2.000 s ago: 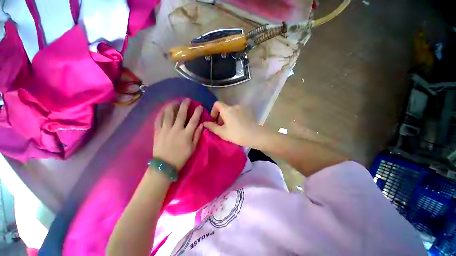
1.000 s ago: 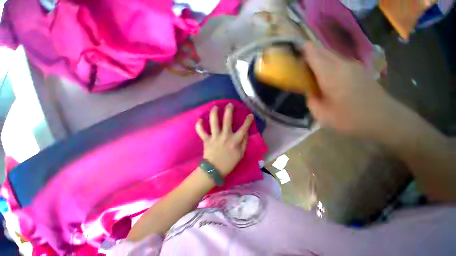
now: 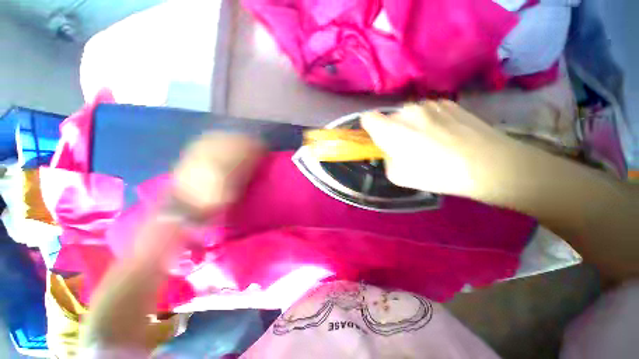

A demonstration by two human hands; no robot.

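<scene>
The pink garment piece [image 3: 308,245] lies over the blue padded board [image 3: 140,144], with a fine pale seam line across its right part. My right hand [image 3: 434,147] grips the yellow handle of the steam iron [image 3: 371,179], whose dark, pale-edged soleplate rests on or just over the pink cloth near the board's right part. My left hand [image 3: 214,172] is blurred, over the cloth and board left of the iron; its fingers cannot be made out.
A crumpled pink and white garment pile [image 3: 434,45] lies on the table's far side. A blue crate [image 3: 35,133] stands at the left, with mustard-yellow cloth [image 3: 66,298] near it. Brown floor [image 3: 504,315] shows at the lower right.
My right hand has taken hold of the iron and brought it from the table onto the garment. My left hand has moved left along the cloth. The view has turned towards the left.
</scene>
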